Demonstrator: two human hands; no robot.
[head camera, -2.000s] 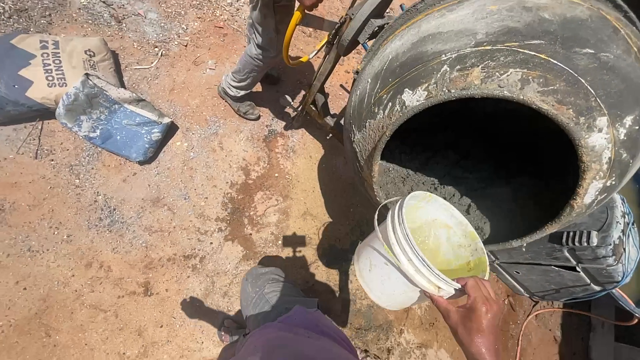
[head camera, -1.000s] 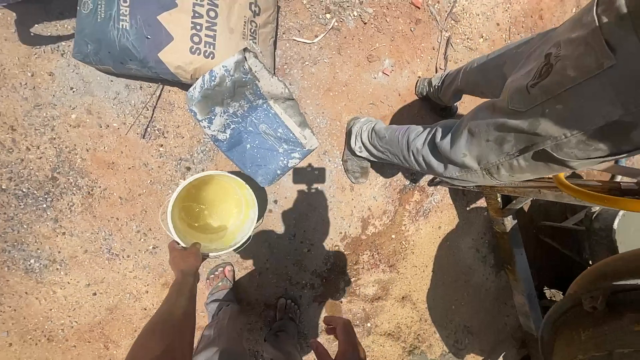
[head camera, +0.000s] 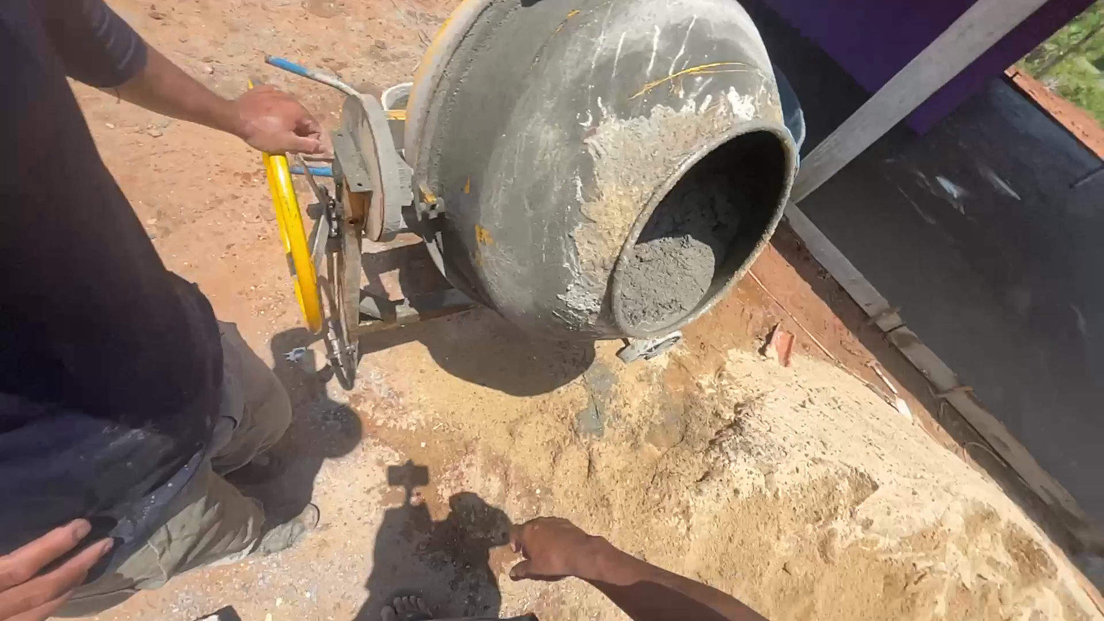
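Note:
My left hand (head camera: 52, 565) shows only as fingers at the bottom left, apart and holding nothing visible, in front of a co-worker's dark shirt. At the bottom centre my right hand (head camera: 552, 548) is over the sandy ground, fingers loosely bent, with nothing in it. Above and to its right is the drum of a concrete mixer (head camera: 526, 172), its mouth tilted toward the lower right. Wet grey mortar or concrete (head camera: 668, 280) lies inside the drum. A co-worker's hand (head camera: 276, 121) rests at the top of the mixer's yellow handwheel (head camera: 293, 246).
The co-worker (head camera: 95, 302) stands close on the left. A sand pile (head camera: 819, 466) spreads at the lower right, beside boards (head camera: 923, 362) edging a dark, smooth slab (head camera: 975, 250). A pale post (head camera: 914, 95) slants above it. Part of a whitish bucket (head camera: 397, 97) shows behind the mixer.
The view has swung widely from the bags on the ground to the mixer and sand pile. The white bucket that my left hand held a second ago is no longer seen in it.

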